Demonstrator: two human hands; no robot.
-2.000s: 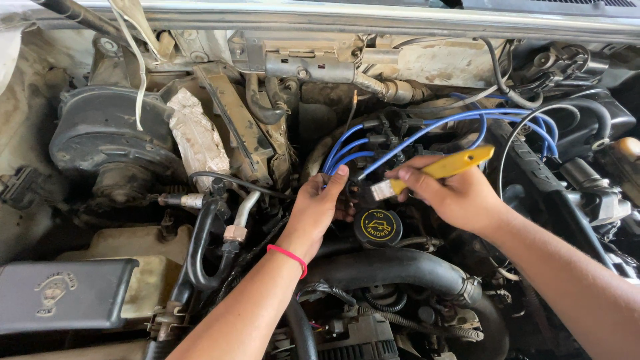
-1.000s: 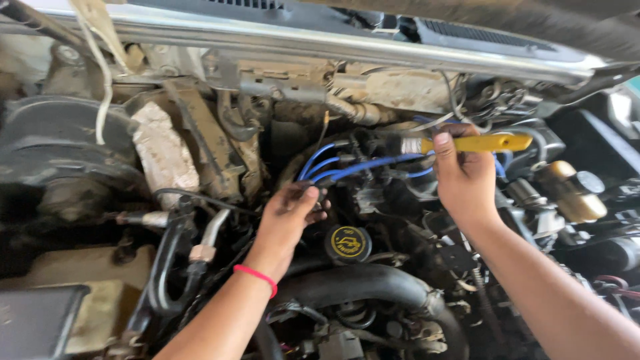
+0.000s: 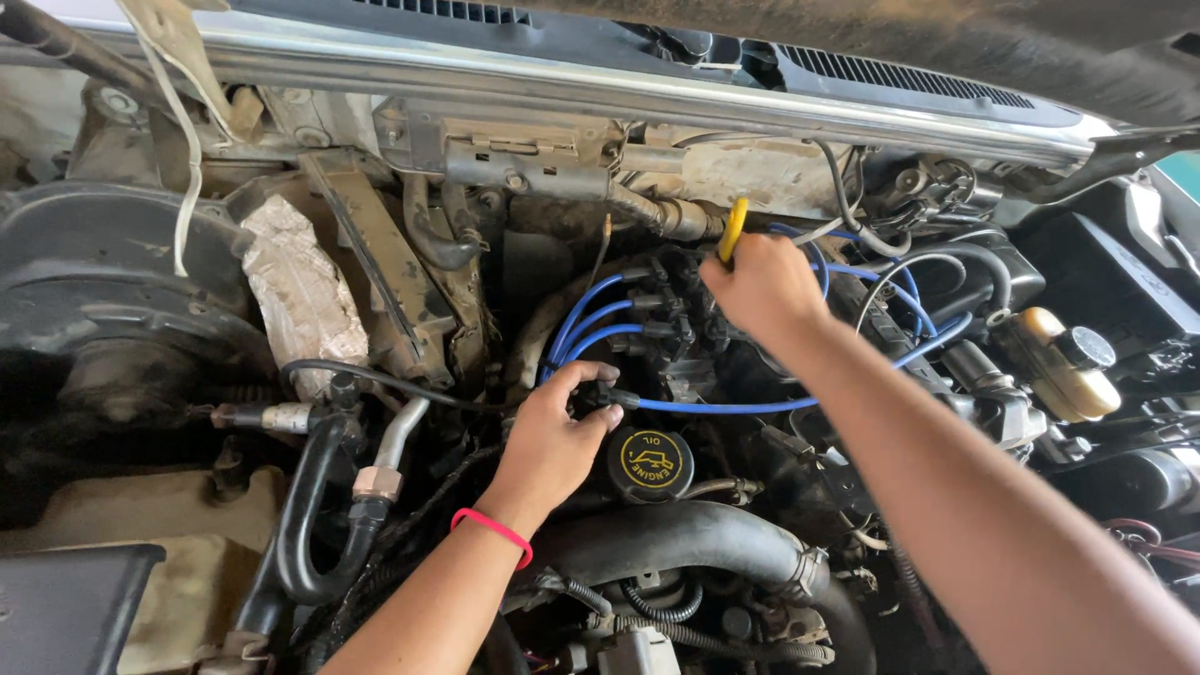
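Note:
My left hand (image 3: 558,427) has its thumb and fingers around the black boot (image 3: 600,401) of a blue spark plug wire (image 3: 727,407), just above the engine oil cap (image 3: 652,463). Over the back of the ignition coil pack (image 3: 670,323), my right hand (image 3: 769,281) grips a paintbrush by its yellow handle (image 3: 734,228). The hand hides the brush's bristles. Several more blue spark plug wires (image 3: 600,309) plug into the coil pack's left side. A pink band circles my left wrist.
A thick black hose (image 3: 666,544) curves below the oil cap. Foil-like wrapping (image 3: 305,281) covers a part at left, beside the large black round housing (image 3: 112,253). A fluid reservoir (image 3: 1059,361) stands at right. The raised hood's edge (image 3: 937,37) hangs above the cowl.
My right hand has moved from the coil pack's right side to its back, and the brush handle now points up instead of right. My left hand now has a wire boot between its fingers.

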